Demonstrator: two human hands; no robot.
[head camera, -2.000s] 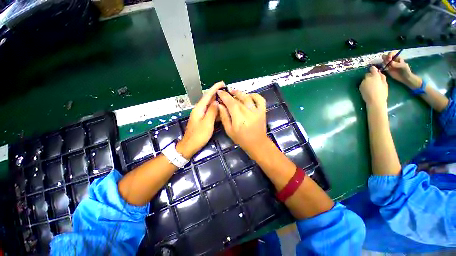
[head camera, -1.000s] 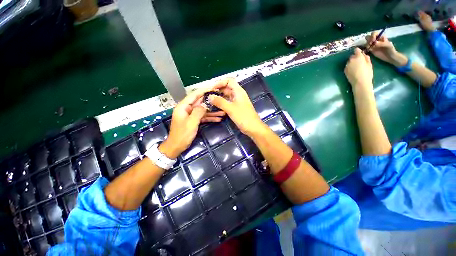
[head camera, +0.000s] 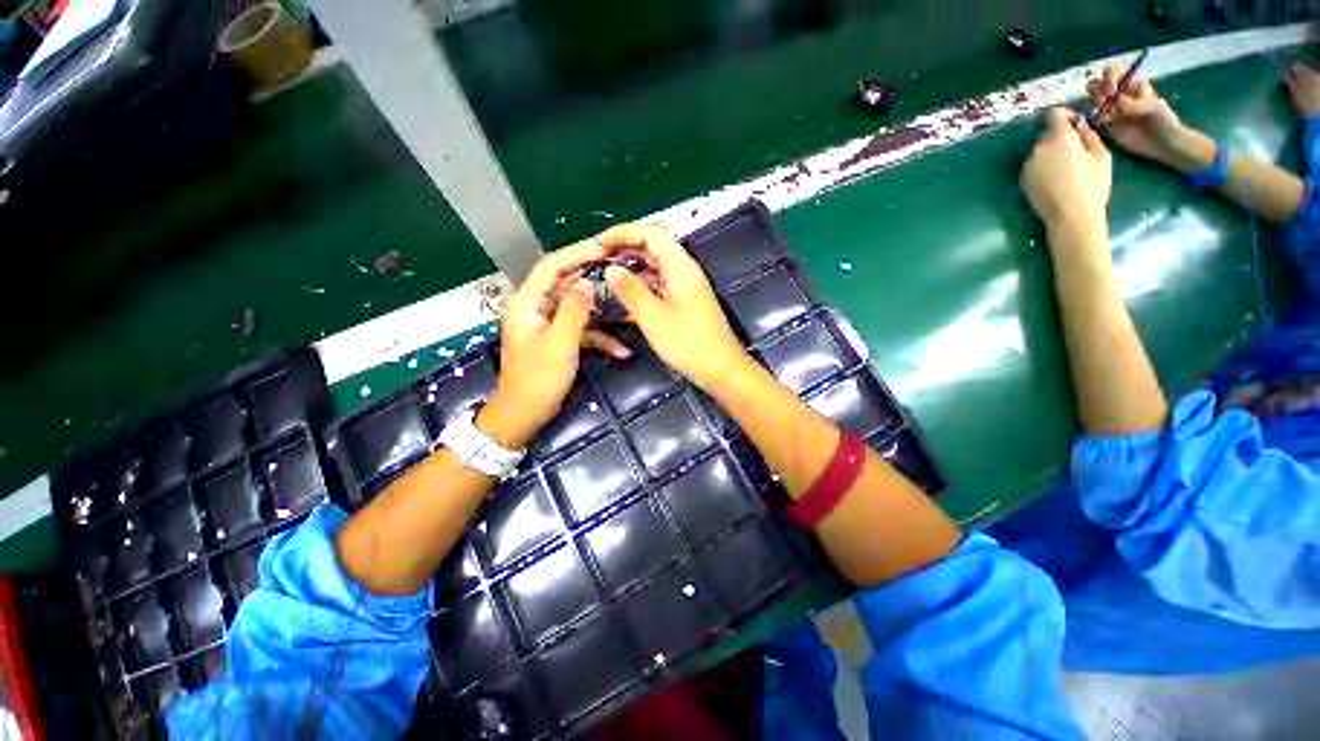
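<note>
A small round black assembly with a pale centre is held between both hands, above the rear part of a black blister tray. My left hand grips it from the left, thumb on its face. My right hand grips it from the right, thumb also on its face. The fingers hide much of its rim. The blister tray lies below my hands. The pockets that show hold no round units, except perhaps a dark piece near its front left corner.
A second black tray with white bits lies at left. A white rail and upright post stand beyond. Round units sit on the green belt. A neighbour's hands hold a thin dark stick at right. A tape roll is far left.
My hands have turned from close together, hiding the piece, to cupped around it with both thumbs on its face. The view has shifted slightly.
</note>
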